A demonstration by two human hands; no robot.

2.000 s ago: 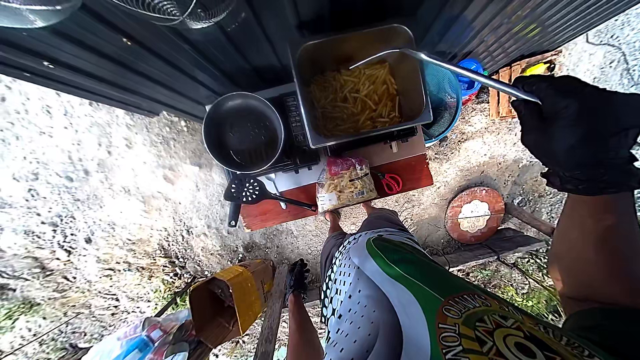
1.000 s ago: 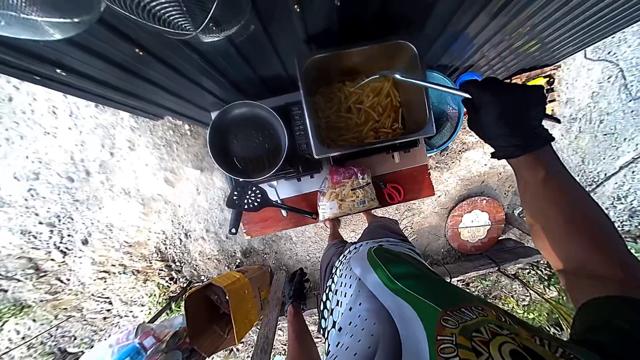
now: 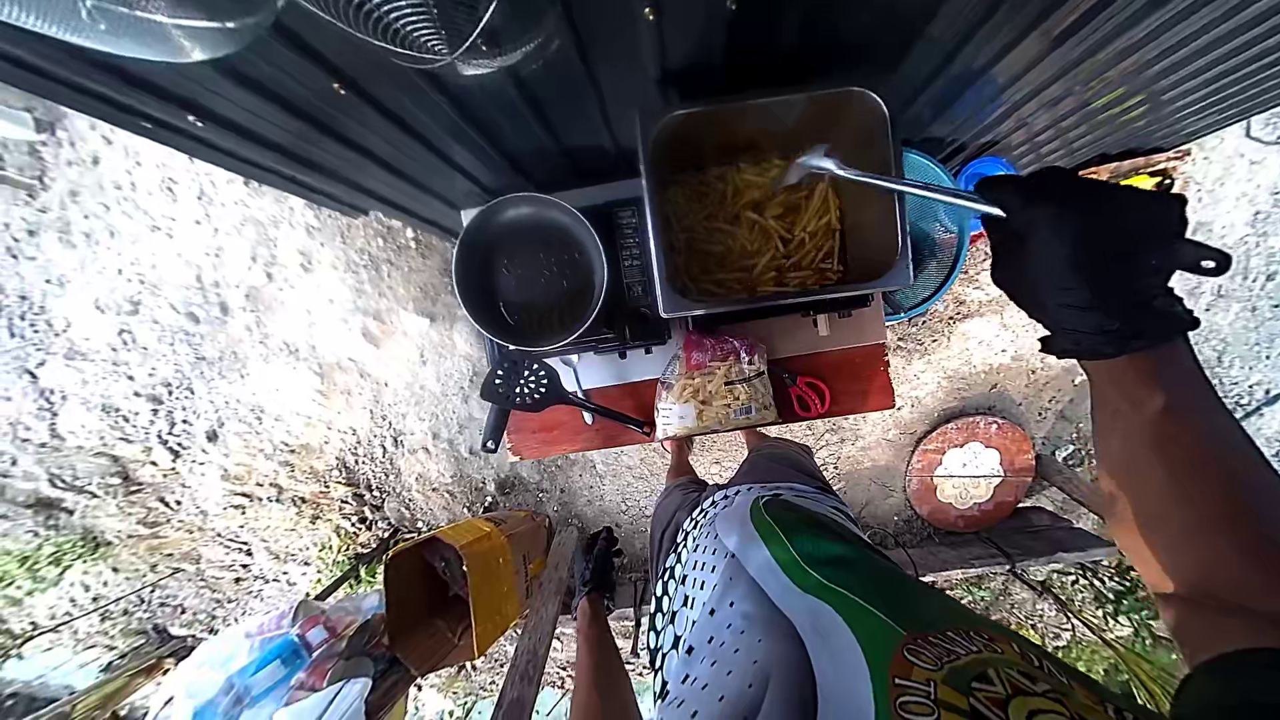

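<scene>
My right hand, in a black glove, is closed around the black handle of a metal turner. Its head rests at the french fries frying in a deep steel pan. My left hand, also in a black glove, hangs low at my side beside a wooden post; whether it holds anything is unclear. Left of the steel pan stands a round black frying pan on a portable stove. In front lie a plastic bag of pale fries, red-handled scissors and a black slotted turner.
A corrugated metal wall rises behind the stoves, with wire strainers hanging at the top left. A blue mesh basket is right of the steel pan. A round wooden stool stands right, a cardboard box lower left.
My right hand has come left and lower with the turner, whose head has shifted from lying across the fries to their upper right. My left hand stays low at my side.
</scene>
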